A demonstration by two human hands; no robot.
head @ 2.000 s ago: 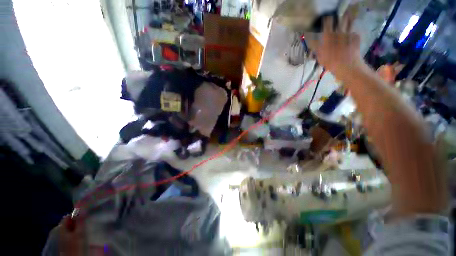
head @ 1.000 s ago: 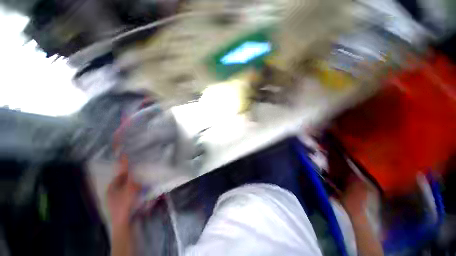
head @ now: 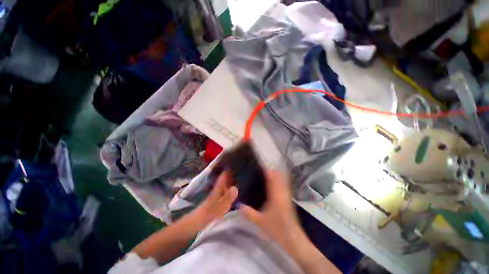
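Note:
My left hand point(head: 220, 198) and my right hand point(head: 272, 203) hold a dark slab that looks like a smartphone point(head: 245, 174), low in front of me at the table's edge. An orange cable point(head: 295, 92) runs from its top end across the grey garment point(head: 316, 128) and off to the right. The garment lies crumpled on the white table, with a navy band point(head: 328, 75) and a light-blue piece point(head: 312, 86) at its opening. The fingers are slightly blurred.
The cream sewing machine point(head: 423, 155) with its bright lamp stands at the right. A bin of grey and pink cloth point(head: 145, 152) is left of the table point(head: 214, 107). Dark bags point(head: 120, 96) and blue cloth point(head: 40, 192) lie on the green floor at far left.
My view has turned left and down. My right hand, earlier raised at the wall and then low at the right, now meets my left hand at the dark slab.

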